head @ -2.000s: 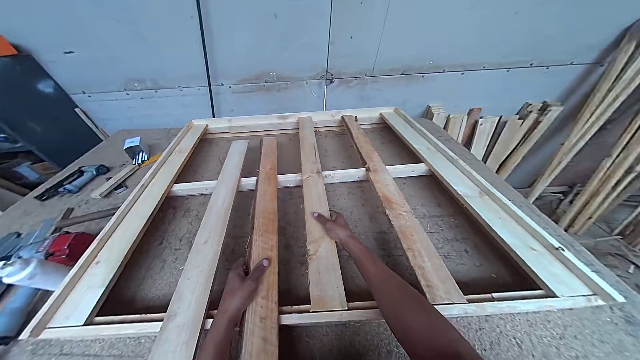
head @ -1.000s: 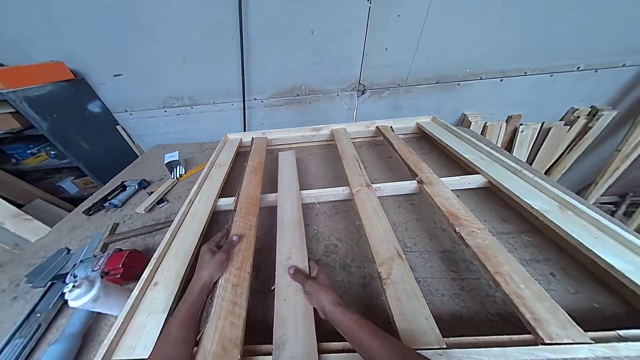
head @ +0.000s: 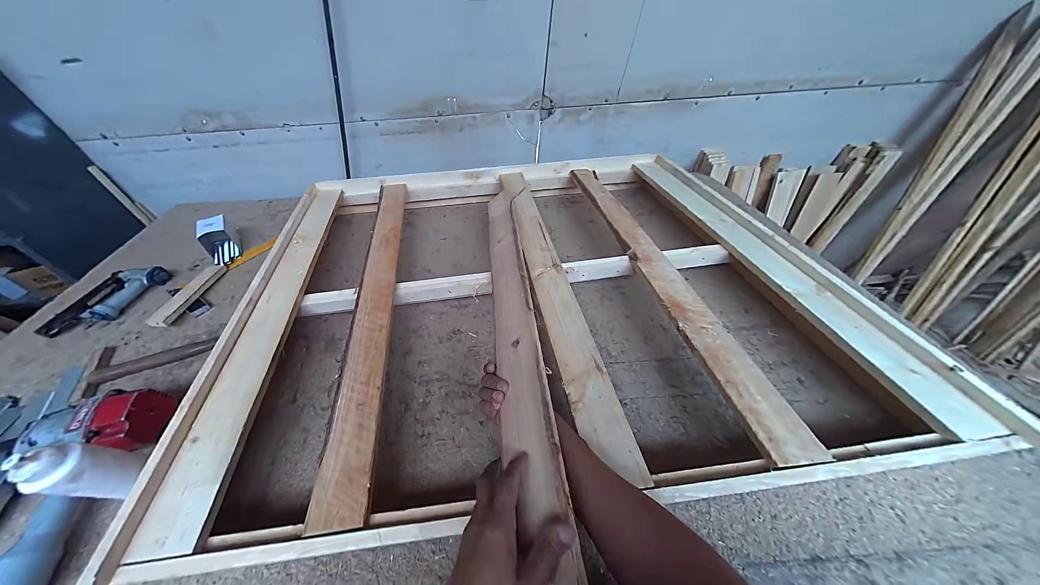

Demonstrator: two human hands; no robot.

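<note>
A rectangular wooden frame [head: 455, 286] with a cross rail lies on the workbench. Slats span it lengthwise: a reddish one [head: 370, 349] left of centre, a knotted pale one [head: 573, 349] near the middle, and a rough-edged one [head: 707, 325] to the right. A loose board [head: 518, 357] is held over the frame, just left of the middle slat. Around its near end my left hand [head: 516, 520] is closed, thumb on top. My right hand [head: 493, 392] reaches under the board and grips it farther along; only its fingertips show at the left edge.
On the bench at left are a red and grey power tool [head: 122, 418], a white bottle [head: 73, 470], a nail gun [head: 122, 292], a small box [head: 216, 236] and a yellow rule [head: 253, 253]. Wood offcuts [head: 804, 191] and long strips [head: 967, 162] lean along the wall at right.
The reddish slat, held by my left hand earlier, now lies on the frame by itself. Both hands are on one board, my right hand now beneath it.
</note>
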